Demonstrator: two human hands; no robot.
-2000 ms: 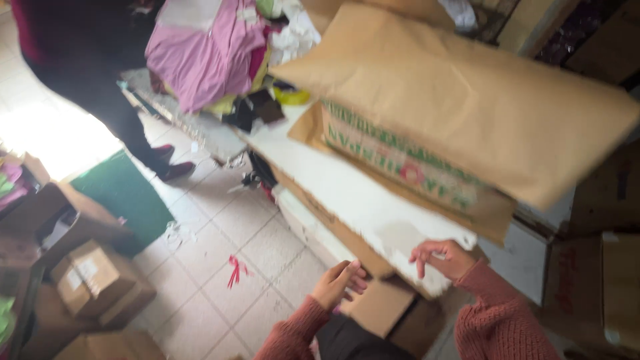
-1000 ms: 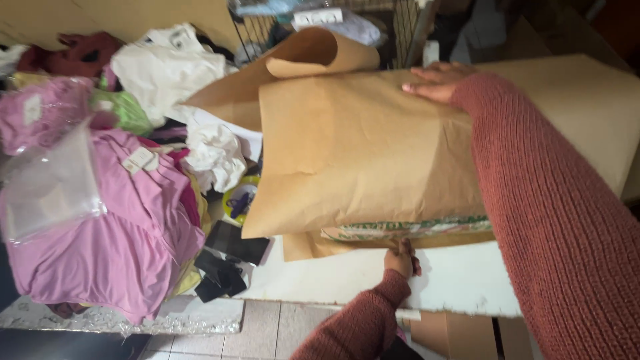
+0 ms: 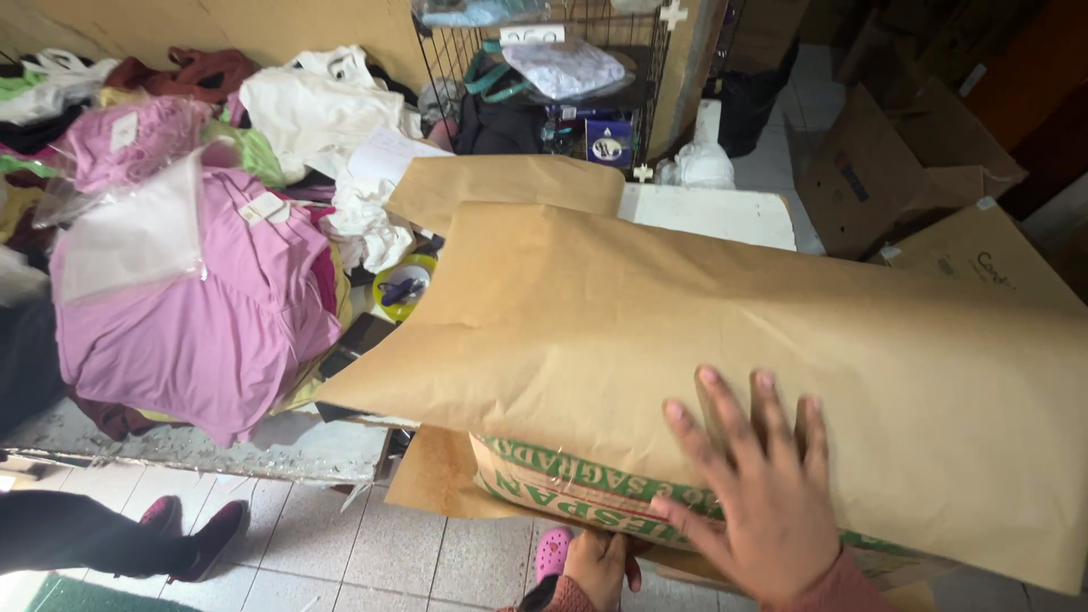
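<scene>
A large sheet of brown kraft paper (image 3: 595, 323) lies over a bulky package (image 3: 578, 493) with green printed writing, on a white tabletop (image 3: 714, 217). My right hand (image 3: 756, 484) rests palm down, fingers spread, on the paper near the package's front edge. Below that edge, my left hand (image 3: 599, 565) is at the underside of the package and the lower paper, its fingers bent; whether they grip the paper is hidden.
Pink garments (image 3: 195, 314) and white clothes (image 3: 327, 110) are heaped on the left. Behind stand a black wire rack (image 3: 544, 93) and a roll of yellow tape (image 3: 404, 287). Cardboard boxes (image 3: 892, 170) stand at right. A person's legs (image 3: 93, 535) show at lower left.
My right hand has moved from the far part of the paper to its near side. My left hand stays by the front edge. Two seconds ago both hands were off the package. The view has swung.
</scene>
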